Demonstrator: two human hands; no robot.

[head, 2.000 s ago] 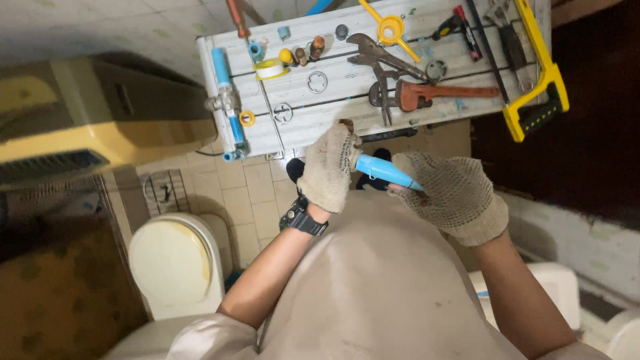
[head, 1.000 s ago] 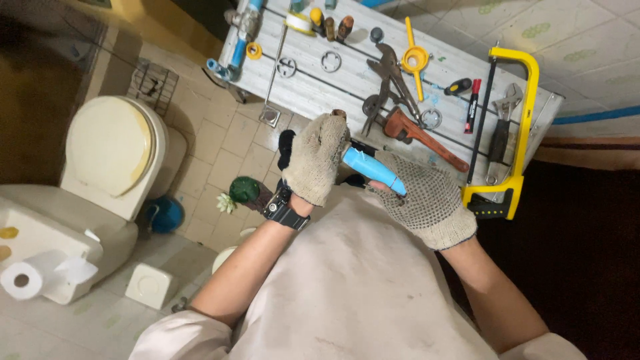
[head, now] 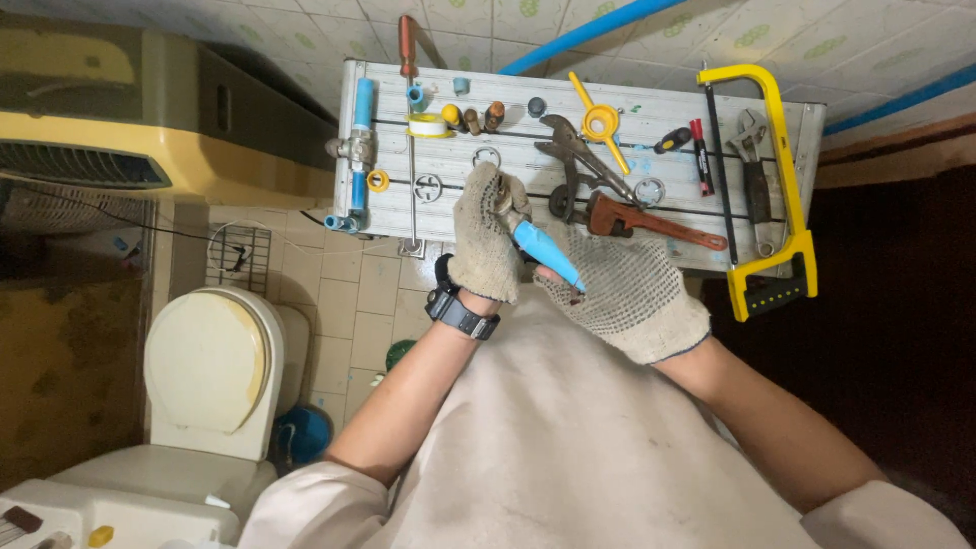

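Note:
My left hand (head: 488,232), in a knit work glove, grips a metal pipe fitting (head: 506,206) with a blue plastic piece (head: 545,252) extending from it. My gloved right hand (head: 621,293) closes around the blue piece's tapered lower end, the bare thumb tip against it. Beyond the hands, an orange pipe wrench (head: 648,221), slip-joint pliers (head: 583,156) and a yellow-handled round tool (head: 601,123) lie on a metal platform (head: 305,156). A yellow hacksaw (head: 797,191) and an adjustable wrench (head: 756,183) lie at its right. At its left is a blue pipe with a metal valve (head: 358,149).
A long screwdriver (head: 408,53), white tape roll (head: 428,126) and red marker (head: 700,156) lie on the platform. A yellow-and-grey appliance (head: 160,122) stands left, above a toilet (head: 206,362) and blue bucket (head: 303,435). A blue pipe (head: 587,34) runs along the tiled wall.
The view has shifted, bringing the appliance back in sight. Both hands stay on the fitting and blue piece; the metal fitting shows more plainly now.

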